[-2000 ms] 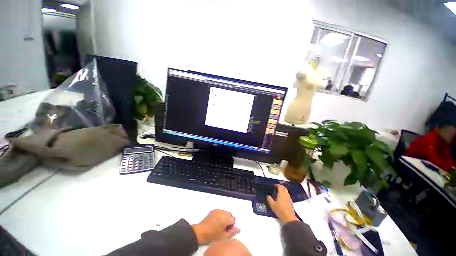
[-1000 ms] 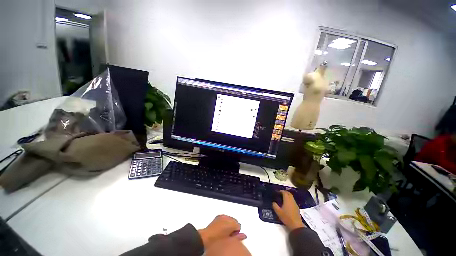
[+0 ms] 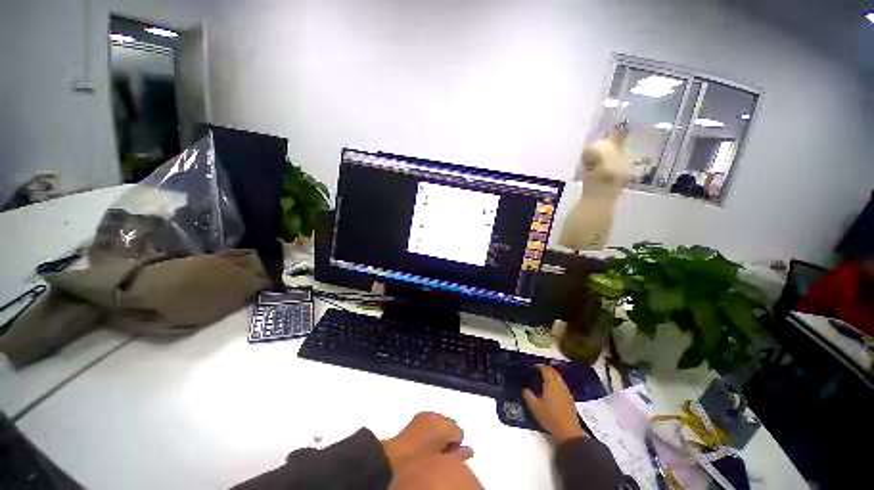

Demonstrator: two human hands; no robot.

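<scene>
The monitor (image 3: pixel 441 225) shows a black screen with a white window in the middle and orange icons down its right side. The black keyboard (image 3: pixel 402 352) lies below it. My right hand (image 3: pixel 553 402) rests over the small dark mouse (image 3: pixel 532 381) on the dark mouse pad (image 3: pixel 516 412), right of the keyboard, and mostly covers the mouse. My left hand (image 3: pixel 428 448) rests on the white desk (image 3: pixel 240 412) in front of the keyboard, fingers curled. Nothing shows in it.
Left: an olive-brown cloth (image 3: pixel 172 292), a clear plastic bag (image 3: pixel 192 206) and a calculator (image 3: pixel 281 316). Right: papers (image 3: pixel 618 431), a yellow tape measure (image 3: pixel 695 426), a green-lidded bottle (image 3: pixel 586 325), a plant (image 3: pixel 685 297) and a dress form (image 3: pixel 596 196). A red-clothed person (image 3: pixel 843 292) is at far right.
The view has shifted, so the desk items sit slightly lower and to the right than two seconds ago. Both hands stay in about the same places, the right over the mouse.
</scene>
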